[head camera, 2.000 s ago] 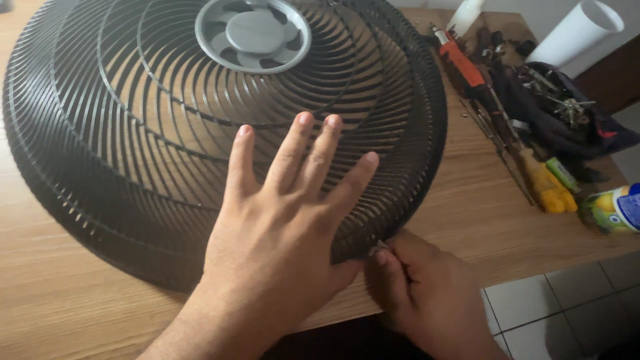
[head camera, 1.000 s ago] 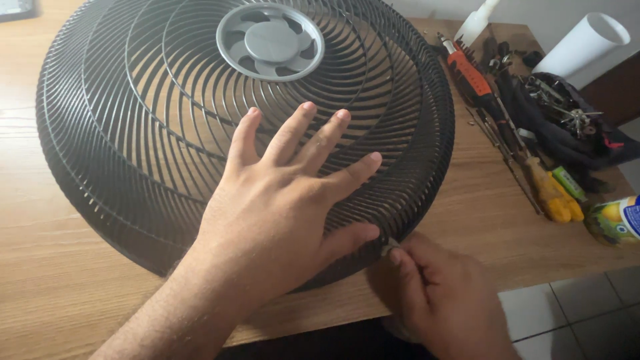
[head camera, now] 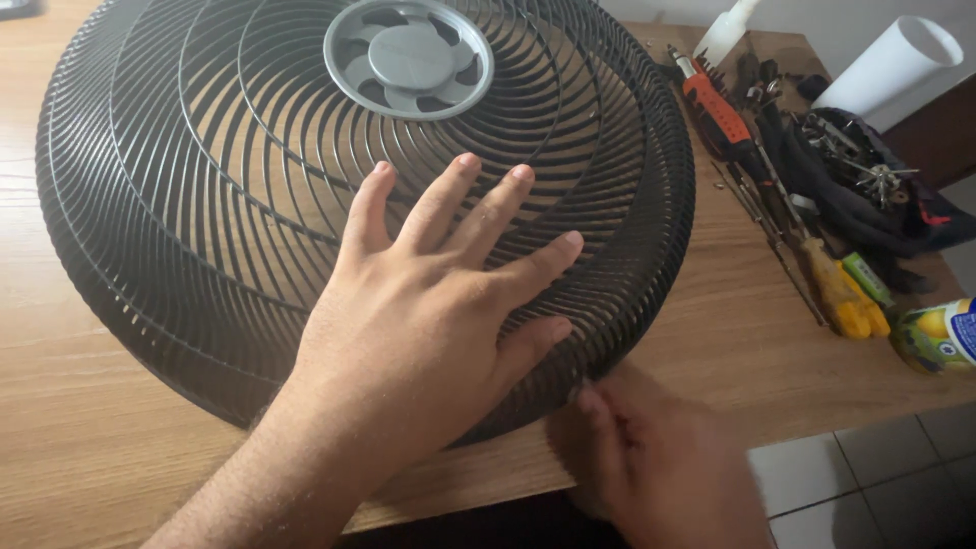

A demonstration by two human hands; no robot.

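A black plastic fan grille [head camera: 252,206] with a grey round centre cap [head camera: 412,57] lies on the wooden table. My left hand [head camera: 435,305] rests palm down on its front right part, fingers spread over the ribs. At the grille's near right rim is my right hand [head camera: 656,450], blurred, its thumb and forefinger pinched together at the edge. A small shiny bit shows at those fingertips, too small to name. The other fingers of my right hand curl below the rim and are partly hidden.
On the right of the table [head camera: 732,366] lie an orange-and-black screwdriver [head camera: 717,110], thin metal rods, a yellow-handled tool [head camera: 854,305], a dark pouch of metal parts [head camera: 862,183], a white cylinder [head camera: 888,72], a white bottle [head camera: 724,34] and a printed container [head camera: 938,335]. Floor tiles show beyond the near edge.
My left hand stays spread on the grille, its thumb now lying over the ribs rather than down by the rim. My right hand remains at the rim and is more blurred.
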